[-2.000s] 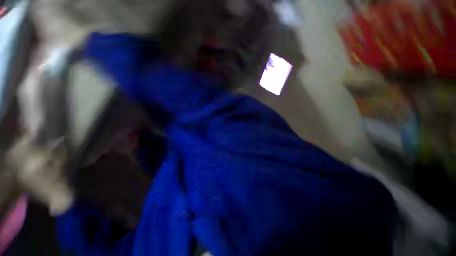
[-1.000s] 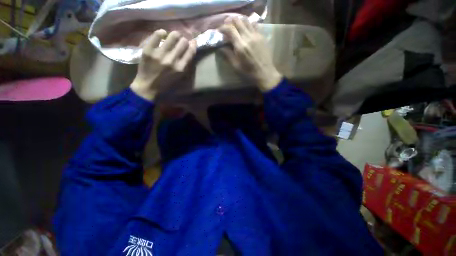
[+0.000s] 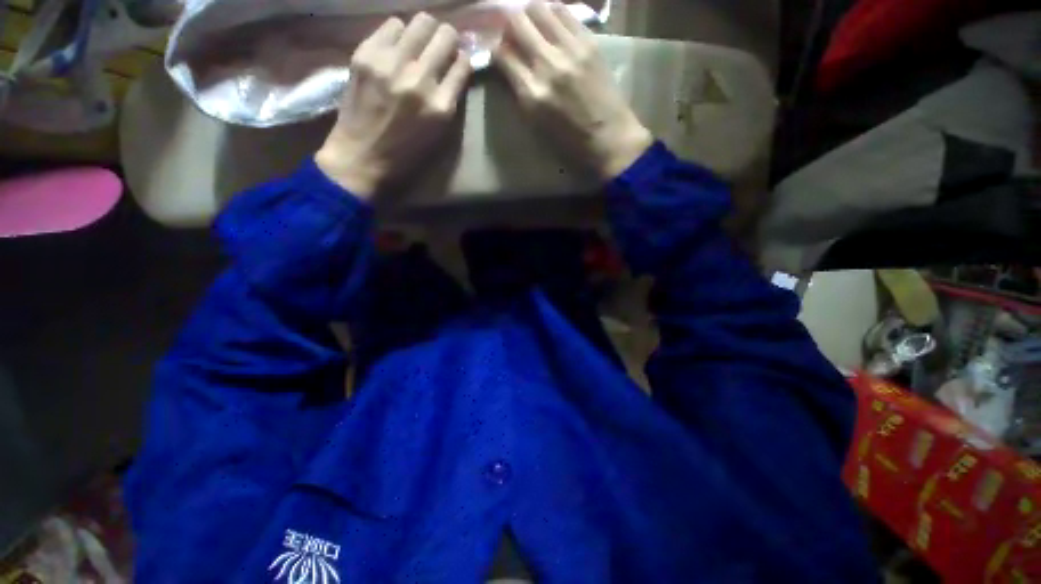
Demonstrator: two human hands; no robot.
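Note:
The pale cloth garment (image 3: 257, 57), pink inside with a shiny white edge, lies over the far side of the beige padded board (image 3: 514, 148) at the top of the head view, cut off by the frame's edge. My left hand (image 3: 402, 97) has its curled fingers on the garment's near edge. My right hand (image 3: 565, 86) pinches the same edge just to the right, its fingertips close to my left hand's. A short piece of white edge shows between the two hands. The fingertips are partly hidden in the cloth.
A pink rounded shape (image 3: 57, 202) is at the left. A patch of tape is on the board's right end. Grey and black cloth (image 3: 902, 171) lies at the right, with a red carton (image 3: 942, 468) and mixed goods below it. My blue smock fills the lower middle.
From a blurred view two seconds ago, the board and both hands came into view. Since one second ago, my left hand has moved right along the edge, nearer my right hand. The view has shifted slightly.

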